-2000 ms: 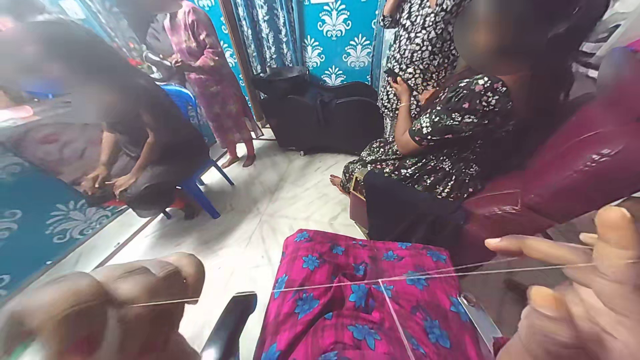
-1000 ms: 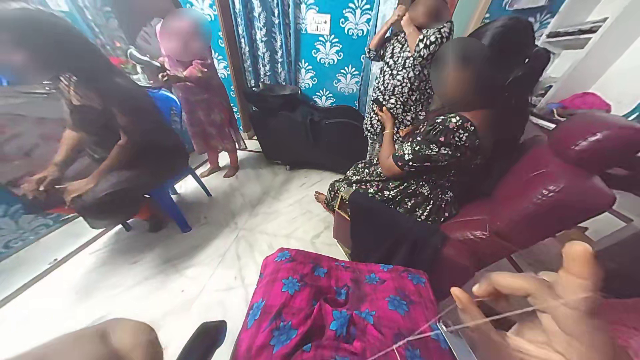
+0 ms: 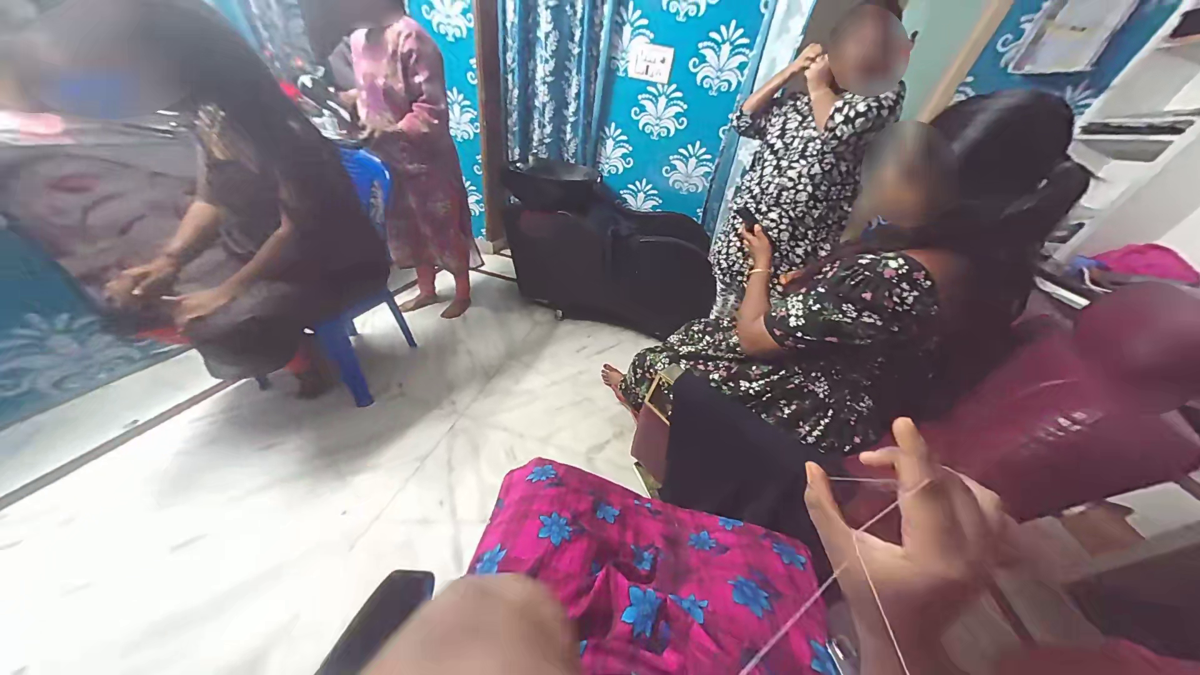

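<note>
White thread (image 3: 877, 581) is looped over the fingers of my right hand (image 3: 923, 534), which is raised at the lower right with its thumb and fingers spread. Strands run from it down to the bottom edge. My left hand (image 3: 487, 628) shows only as a blurred, rounded part at the bottom; its fingertips are out of sight, and whether it holds the thread cannot be seen. Between and beyond the hands lies magenta cloth (image 3: 647, 572) with blue flowers, over my lap.
A dark armrest (image 3: 384, 619) is at lower left. A person in a floral dress (image 3: 844, 347) sits on a maroon padded seat (image 3: 1050, 431) at right. Others stand behind; one sits on a blue plastic chair (image 3: 347, 352). A black shampoo unit (image 3: 609, 253) stands by the wall.
The thread stretched between both hands two seconds ago; now the strands from my right hand run downward. My left hand has shifted toward the bottom middle. The standing person at right has raised both hands to the head.
</note>
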